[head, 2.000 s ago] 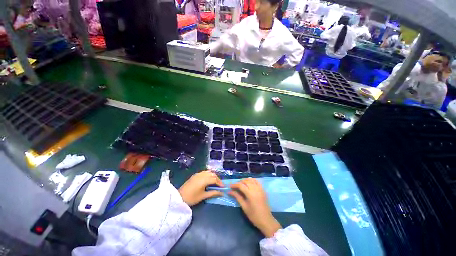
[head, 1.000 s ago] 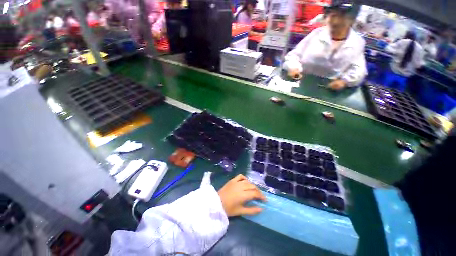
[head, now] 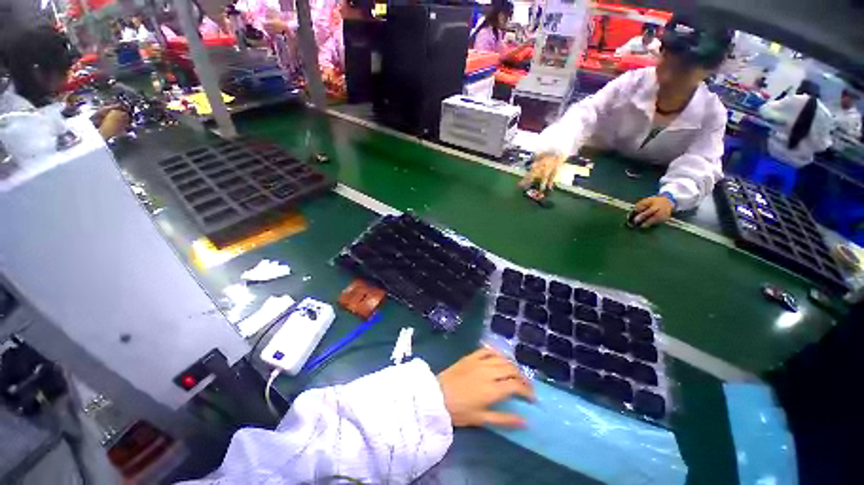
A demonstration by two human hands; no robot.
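A light-blue film sheet (head: 592, 434) lies on the dark green bench at the lower centre right. My left hand (head: 488, 386) rests at its left end, fingers spread, palm down, with nothing visible held. My right hand is out of the picture. Just beyond the film lies a clear blister tray (head: 490, 327) with rows of black rounded squares (head: 587, 332). A second, darker packed blister tray (head: 417, 265) lies to its left.
Left: white power strip (head: 298, 336), blue stick (head: 343, 343), brown-orange block (head: 361, 297), white scraps (head: 266, 271), black compartment tray (head: 237, 185), grey-white machine (head: 114, 256). Right: black stack (head: 829, 398), blue film (head: 758, 431). A person (head: 654, 123) reaches onto the green belt (head: 426, 189).
The view has turned left. My right hand has left the picture. My left hand has opened from its pinch at the film. The person across now reaches onto the belt.
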